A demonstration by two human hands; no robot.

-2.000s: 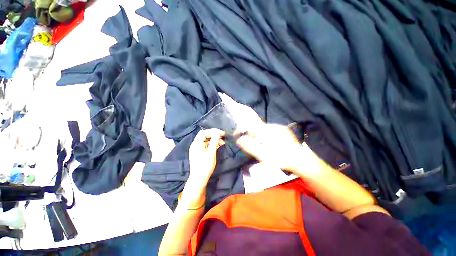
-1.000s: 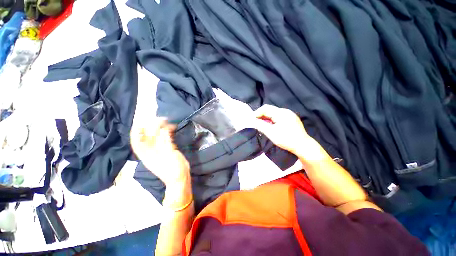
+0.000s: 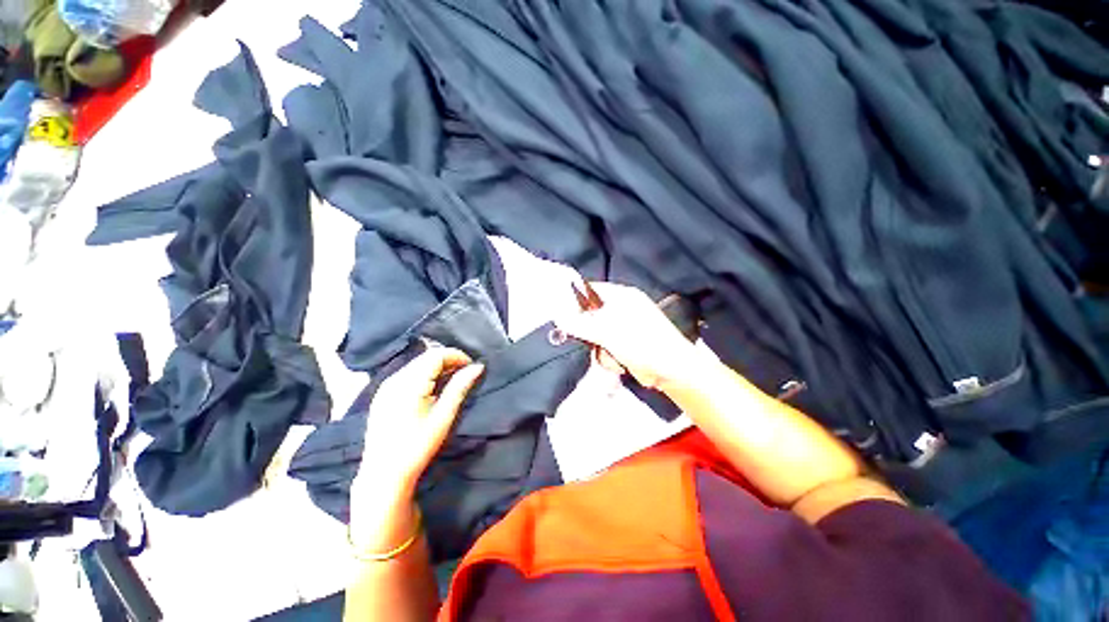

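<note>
Dark grey-blue trousers (image 3: 517, 386) lie bunched in front of me, with the waistband stretched between my hands. A small round button or hook shows near the waistband's right end. My right hand (image 3: 626, 334) grips that end; a small reddish pointed tool, perhaps snips, sticks out between its fingers. My left hand (image 3: 420, 407) holds the cloth further left, thumb and finger close together at the band. A paler pocket lining (image 3: 466, 318) shows just above the band.
A large pile of dark trousers (image 3: 778, 194) covers the right side, with small white labels on its ends. A crumpled pair (image 3: 231, 316) lies left on the white table (image 3: 365, 553). Black hard objects (image 3: 119, 583) stand at the left edge, with bags and coloured cloth beyond.
My left hand, blurred and lifted a second ago, is now on the cloth. My right hand has moved slightly down and left in view, and the reddish tool and round fastener now show.
</note>
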